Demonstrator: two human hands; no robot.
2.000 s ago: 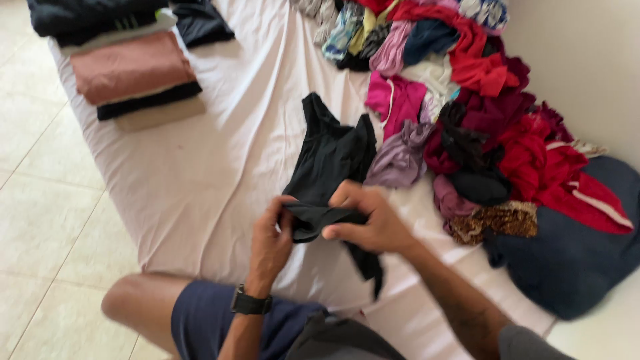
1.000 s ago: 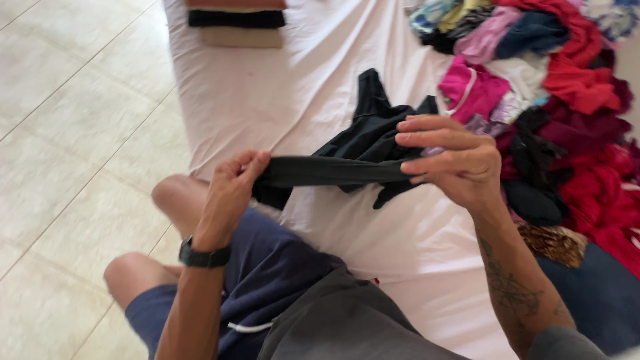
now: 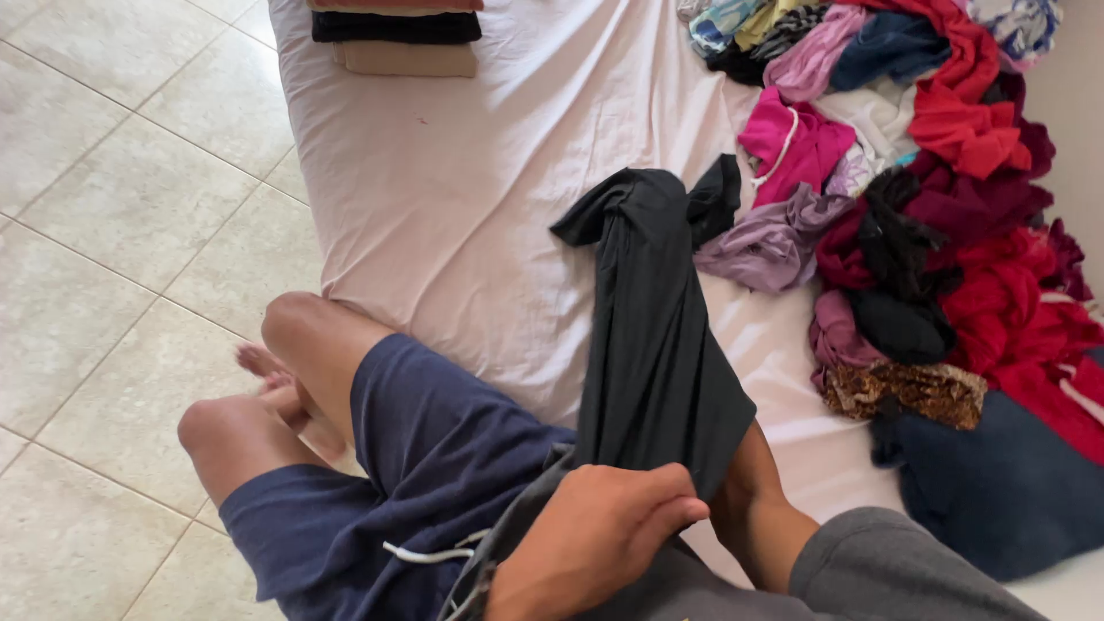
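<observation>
A black stretchy garment (image 3: pixel 651 328) runs from the bed up to my lap, its far end with short sleeve-like parts lying on the sheet. My left hand (image 3: pixel 608 530) is closed on its near edge, thumb and fingers pinched together. The right forearm reaches behind or into the garment, and the cloth covers my right hand, so its grip is hidden. Beside the garment's far end lies a crumpled mauve cloth (image 3: pixel 772 241).
Mixed crumpled clothes, among them a pink garment (image 3: pixel 798 142), red cloth (image 3: pixel 1013 302) and dark blue cloth (image 3: pixel 1000 474), cover the bed's right side. A folded stack (image 3: pixel 405 59) sits at the top left on the pale bedsheet (image 3: pixel 466 190). Tiled floor (image 3: pixel 112 336) lies left.
Both hands have drawn back toward my body with the garment's edge. The black garment, bunched and stretched between my hands earlier, now hangs long from the bed to my lap. My right hand has gone out of sight.
</observation>
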